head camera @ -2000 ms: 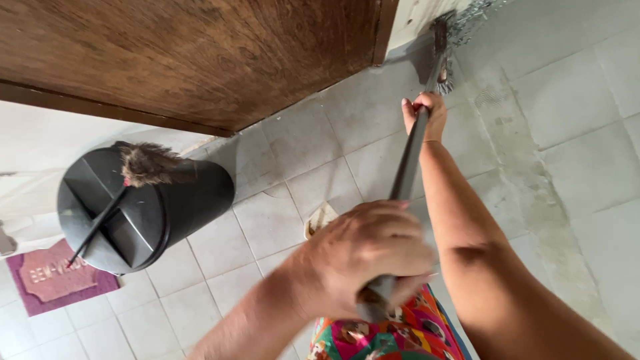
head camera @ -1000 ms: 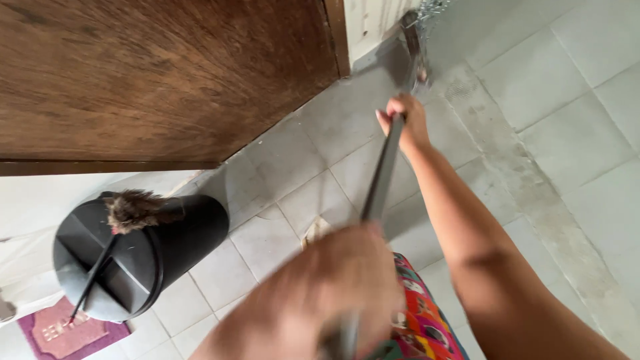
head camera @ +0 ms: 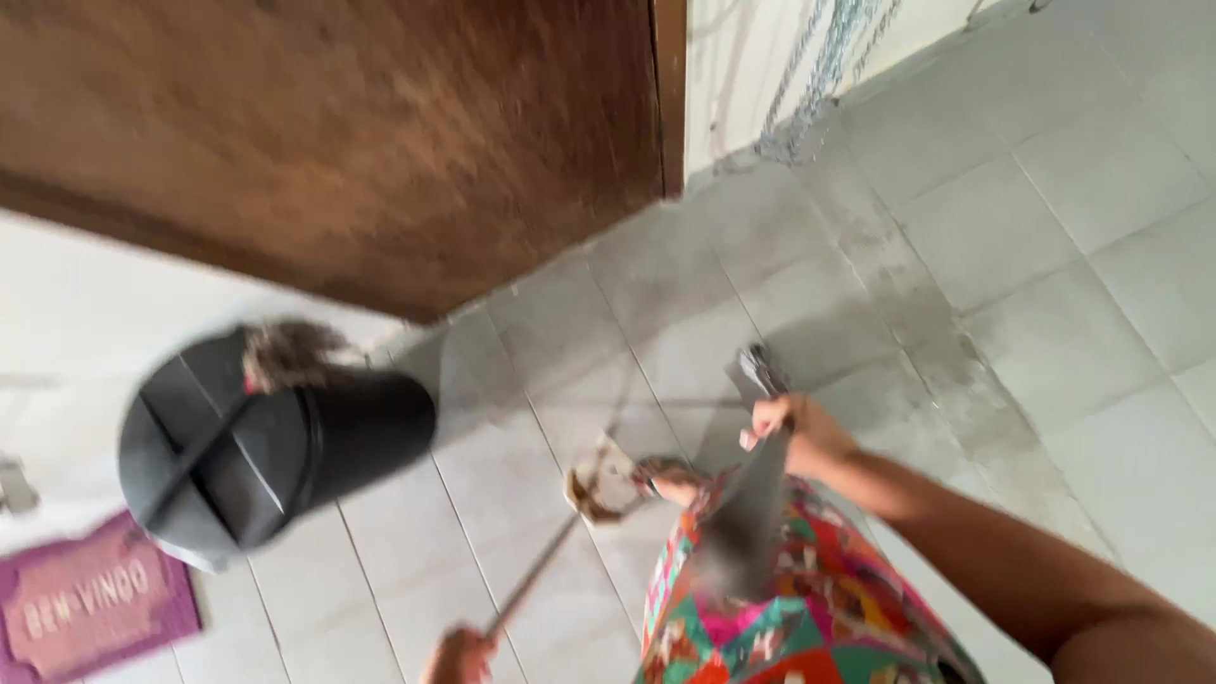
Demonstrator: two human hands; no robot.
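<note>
My right hand [head camera: 798, 432] grips a long grey handle [head camera: 746, 522], blurred, whose upper end points up toward the camera over my patterned clothing. Just past that hand, near the floor, a grey brush-like head [head camera: 757, 370] shows at the handle's far end. At the bottom edge my left hand [head camera: 461, 655] is closed around a thin stick handle [head camera: 532, 579]. That stick leads to a pale dustpan-like piece [head camera: 601, 480] on the tiles beside my foot [head camera: 673, 483].
A black lidded bin [head camera: 332, 437] stands at left with a fluffy duster [head camera: 294, 356] on it. A pink and purple doormat [head camera: 95, 598] lies below. A brown wooden door [head camera: 380, 123] and a white wall with tinsel [head camera: 822, 66] border the grey tiled floor [head camera: 1026, 266].
My left hand has left the long handle and moved down to the thin stick. My right hand and the brush-like head have come from the wall corner closer to my body.
</note>
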